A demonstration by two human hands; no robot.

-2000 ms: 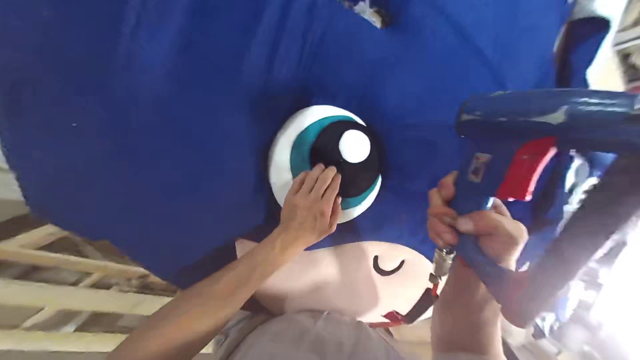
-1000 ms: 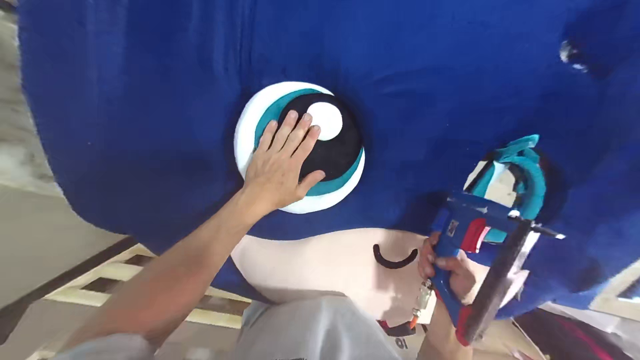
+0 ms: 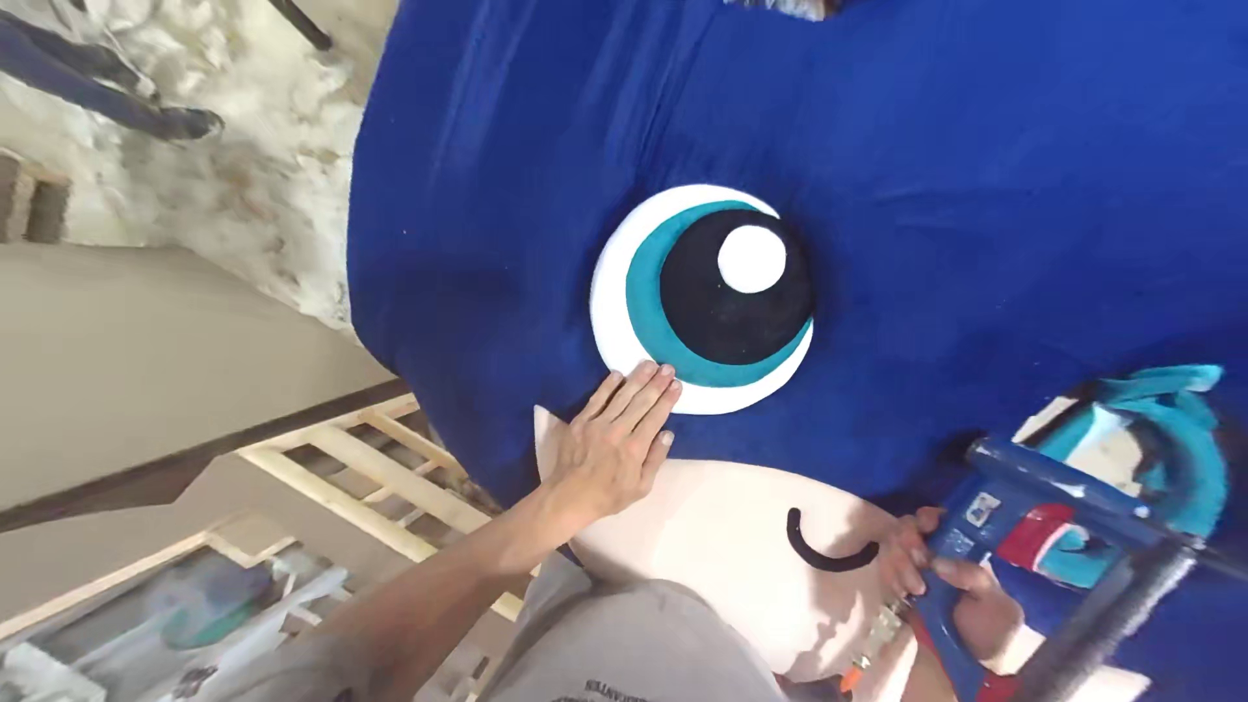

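Note:
My left hand (image 3: pixel 619 444) lies flat with its fingertips on the lower left rim of a padded fabric eye (image 3: pixel 648 278), white, teal and black with a white dot. The eye sits on a large blue fabric-covered panel (image 3: pixel 946 244). Below it is a pale pink fabric piece (image 3: pixel 712 546) with a curved black mouth line (image 3: pixel 829 558). At the lower right my right hand (image 3: pixel 960 585) grips the handle of a blue pneumatic staple gun (image 3: pixel 985 507), with an air hose fitting (image 3: pixel 882 634) at its base. Behind the gun lies a teal, white and black piece (image 3: pixel 1185 448), partly hidden.
A wooden slatted frame (image 3: pixel 390 478) stands at the panel's lower left edge. White fluffy stuffing (image 3: pixel 224 146) covers the floor at the upper left, where a person's legs (image 3: pixel 107 93) show. A beige board (image 3: pixel 146 361) is below the stuffing.
My left hand has moved off the middle of the eye down to its lower left rim. My right hand still holds the staple gun. The view has shifted, showing more floor at the left.

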